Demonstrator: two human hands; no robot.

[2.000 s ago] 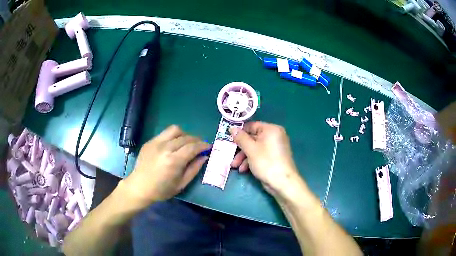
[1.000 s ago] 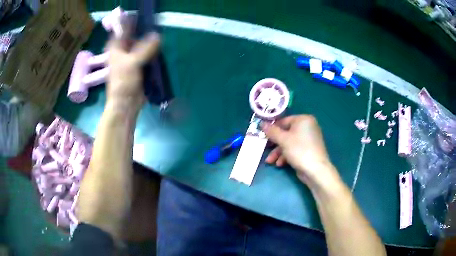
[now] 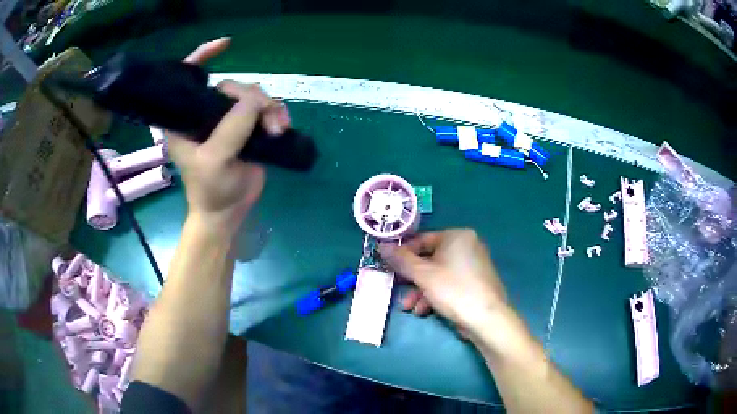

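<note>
The pink housing half (image 3: 371,311) lies in front of me, its round spoked head away from me. A small control board (image 3: 372,256) sits at the handle's neck. My right hand (image 3: 440,271) has its thumb and fingers on the neck and board, partly covering them. My left hand (image 3: 222,145) is raised at the left, wrapped around the black electric screwdriver (image 3: 174,97), which is blurred and held above the bench; its bit cannot be made out. A blue battery cell (image 3: 326,293) lies left of the handle. A green board (image 3: 424,199) lies beside the round head.
Several blue cells (image 3: 493,147) lie at the back. Tiny pink parts (image 3: 589,206), two handle covers (image 3: 634,222) and a clear bag (image 3: 687,259) are at right. Pink housings (image 3: 133,182), a cardboard box (image 3: 52,154) and a heap of pink pieces (image 3: 97,323) are at left. The screwdriver cord hangs at left.
My left hand has left the blue cell beside the handle and taken the screwdriver off the bench, lifting it. My right hand stays at the housing's neck. The view has shifted.
</note>
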